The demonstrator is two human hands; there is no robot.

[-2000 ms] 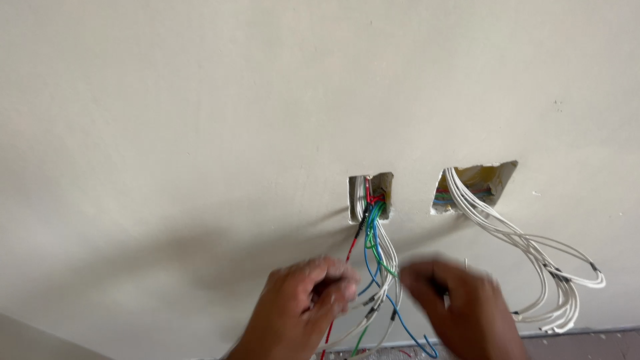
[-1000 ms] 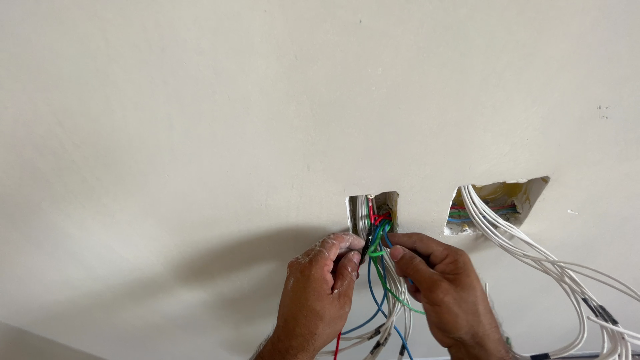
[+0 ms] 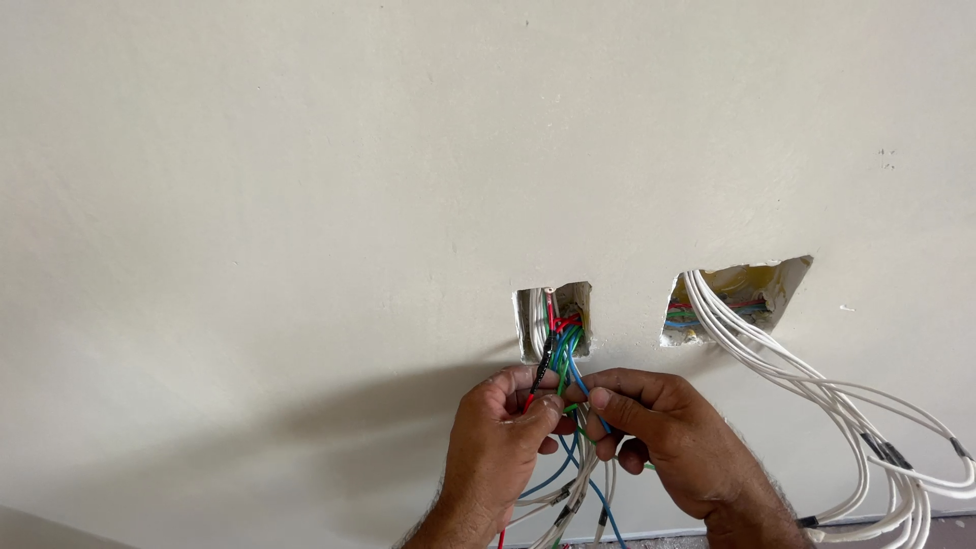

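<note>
Red, blue, green and white electrical wires come out of a small cut opening [image 3: 591,320] in a plastered wall. My left hand [image 3: 503,442] grips a red wire with black insulating tape [image 3: 544,358] between thumb and fingers, just below that opening. Beside it, almost touching, my right hand [image 3: 671,435] pinches a blue wire [image 3: 579,377] between thumb and forefinger. Green wires [image 3: 563,374] run between the two hands; which fingers touch them is unclear. Below hang white cables [image 3: 583,476] with black tape bands, partly hidden by my hands.
To the right, a larger cut opening [image 3: 793,282] in the wall holds red, green and blue wires. A bundle of white cables [image 3: 762,347] loops out of it toward the lower right. The floor edge [image 3: 679,541] shows along the bottom.
Both hands have come together at the wires from lower and farther apart. Since one second ago, the black-taped red wire has come into clear sight above my left fingers.
</note>
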